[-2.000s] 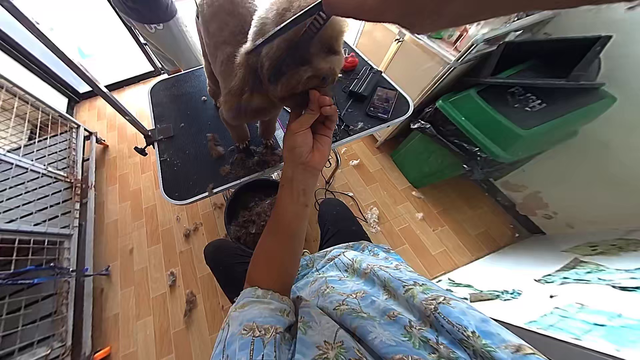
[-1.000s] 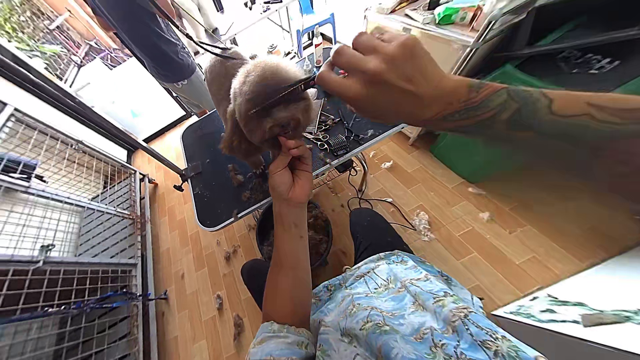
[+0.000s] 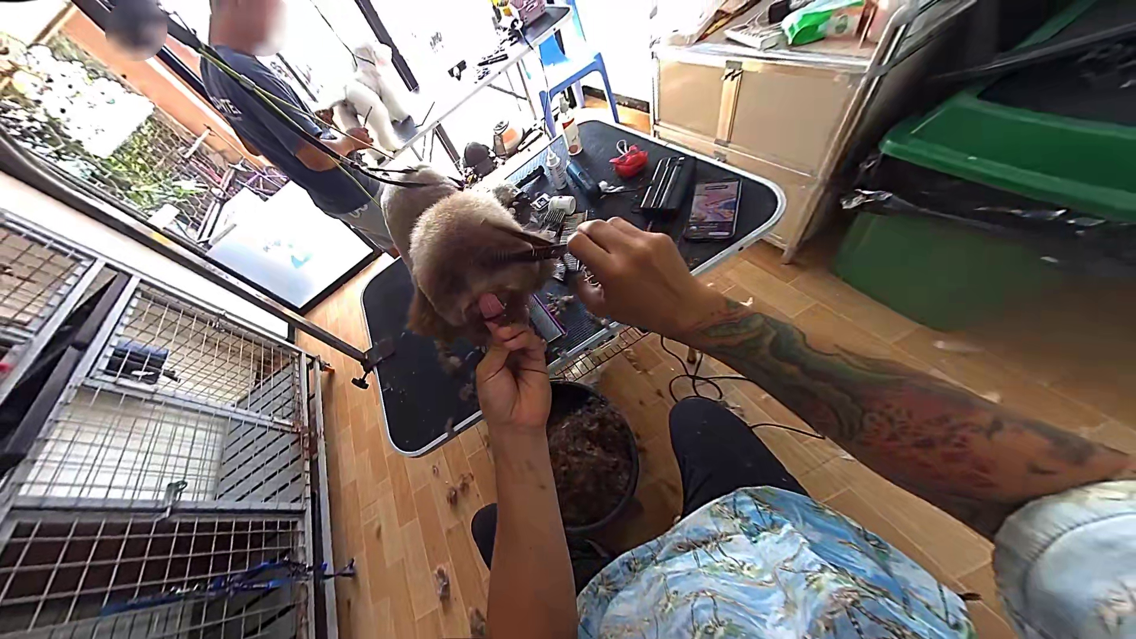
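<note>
A brown, fluffy dog [image 3: 466, 253] is on the black grooming table [image 3: 413, 404], its head toward me. My left hand [image 3: 513, 373] is under its muzzle, fingers closed at the chin; a pink tongue [image 3: 491, 307] shows just above the thumb. In my right hand [image 3: 635, 275] are grooming shears [image 3: 537, 253], possibly thinning shears, with the blades against the fur on the right side of the head. A phone [image 3: 713, 210], a red item [image 3: 628, 160], a black case [image 3: 667, 185], bottles and combs lie on the table behind my right hand.
Below the table edge stands a black bucket [image 3: 593, 457] of cut fur. Cables [image 3: 701, 383] lie on the floor. Metal cages [image 3: 160, 426] line the left, a green bin [image 3: 1012, 160] the right. A co-worker [image 3: 275, 124] stands beyond with a white dog [image 3: 368, 98].
My right hand with the shears has come down from above the dog's head to its right side. My left hand stays at the chin. The view has shifted, showing more of the room.
</note>
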